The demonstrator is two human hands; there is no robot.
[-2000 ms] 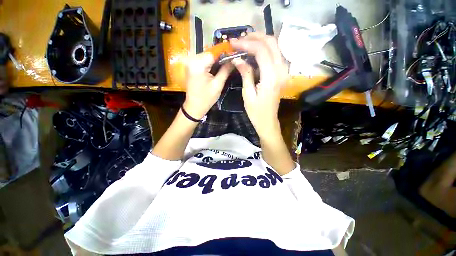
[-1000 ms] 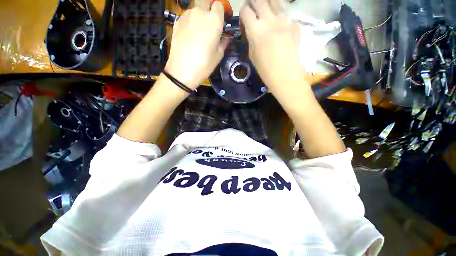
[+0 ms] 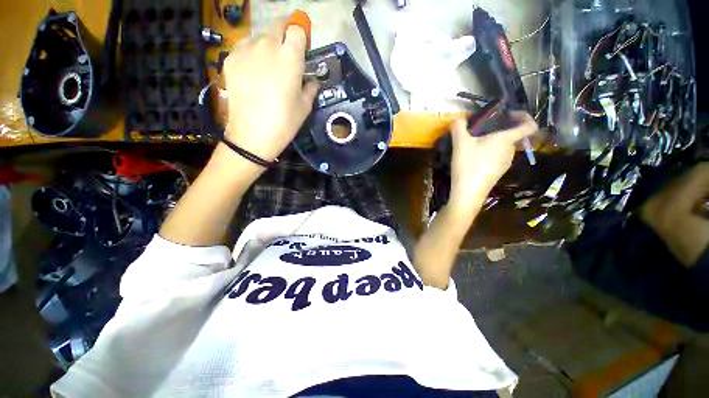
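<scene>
A black appliance base housing point(image 3: 342, 148) lies inner side up at the bench's front edge, its rounded end with the central hole towards me. Small metal parts and wiring show inside its narrower end. My left hand point(image 3: 268, 93) lies over the housing's left side, closed round an orange-handled tool point(image 3: 298, 29) whose handle end shows at the fingers; its tip is hidden. My right hand point(image 3: 486, 151) is at the handle of the black and red glue gun point(image 3: 497, 66), thumb and fingers spread, with no visible grip. The gun lies on the bench, pale stick towards me.
A second black housing point(image 3: 58, 74) and a perforated parts tray point(image 3: 162, 70) lie left. A black bar point(image 3: 375, 58) and crumpled white bag point(image 3: 427, 66) lie between housing and gun. Wire harnesses point(image 3: 614, 101) hang right. Housings point(image 3: 66, 256) fill a carton below left. Another person's hand shows far right.
The housing has come towards me, its rounded end now in view. My right hand has left it and moved right to the glue gun. The whole view has shifted.
</scene>
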